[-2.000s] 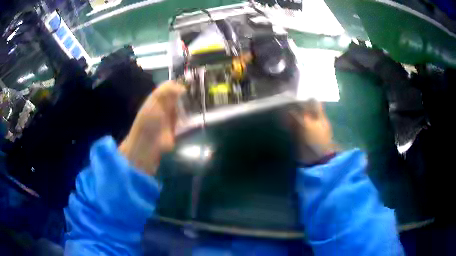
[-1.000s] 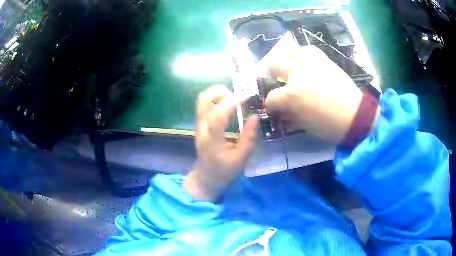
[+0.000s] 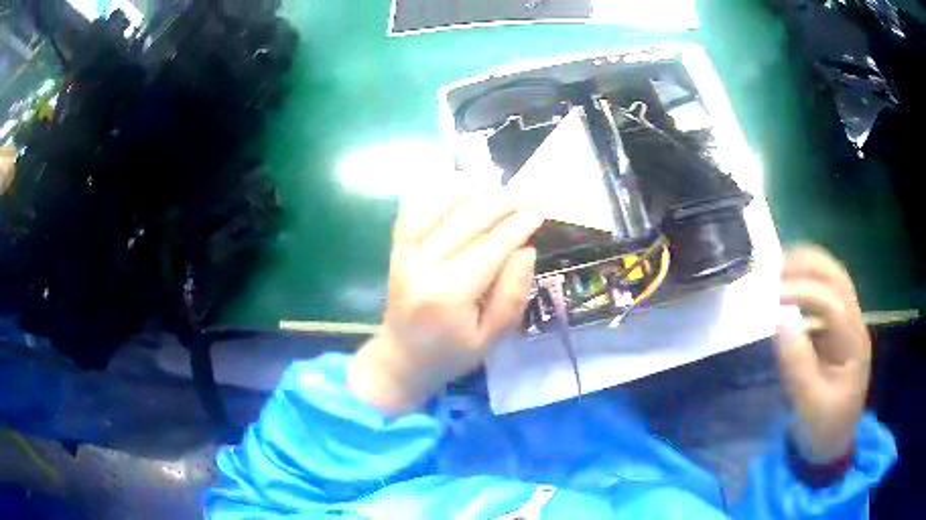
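Observation:
The open unit point(image 3: 701, 152) lies on a white sheet point(image 3: 650, 345) that overhangs the bench edge. Its near edge shows a board point(image 3: 594, 284) with yellow and light parts, and an orange-yellow wire lead point(image 3: 655, 279). A round-cornered black block point(image 3: 711, 239) sits at its right front. A pale triangular surface point(image 3: 574, 178) shows in its middle. A thin pale cord point(image 3: 570, 355) runs from the front toward the lap. My left hand point(image 3: 457, 279) lies over the unit's left front corner, fingertips hidden or blurred. My right hand point(image 3: 824, 340) is off the unit, fingers curled by the sheet's right edge; its grip is unclear.
Large jagged black parts point(image 3: 122, 173) are heaped at the left, with more black parts point(image 3: 863, 81) at the right. A flat dark panel point(image 3: 487, 12) with a pale border lies beyond the unit. The green bench point(image 3: 345, 244) has yellowish edging point(image 3: 325, 327). A perforated surface point(image 3: 152, 477) shows below left.
The view swung from the tilted unit held in both hands to it lying on the sheet. My right hand left its front wires and moved right; my left hand came onto its left front corner.

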